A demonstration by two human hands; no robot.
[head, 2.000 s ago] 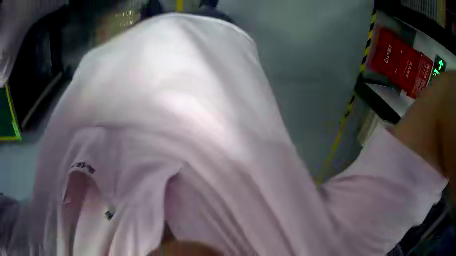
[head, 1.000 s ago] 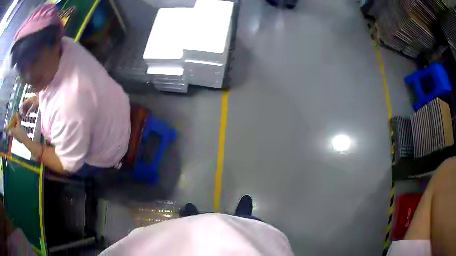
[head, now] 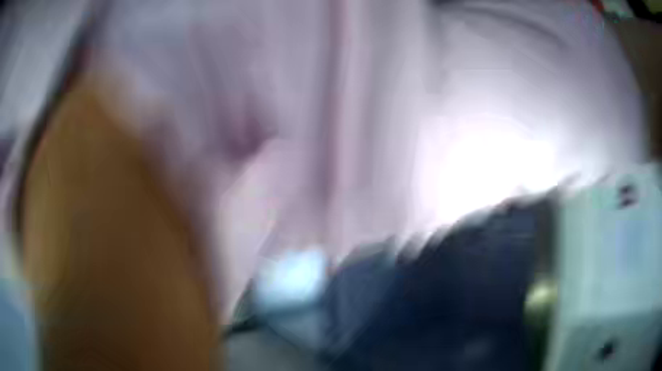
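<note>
The view is strongly blurred and very close. Pale pink cloth (head: 348, 94) fills the upper and middle part. A bare limb, seemingly an arm (head: 116, 239), runs down the left side; its hand is not visible. Neither of my hands can be made out. No held thing or work piece shows.
A white block-like object with small dark marks (head: 613, 268) stands at the lower right. Dark blue cloth (head: 464, 290) lies beside it. A small pale blue-white thing (head: 290, 279) is at the lower middle, too blurred to name.
The aisle floor, the seated person at the bench and the white stacks have left the view. Pink cloth, a bare limb and the white block now fill it.
</note>
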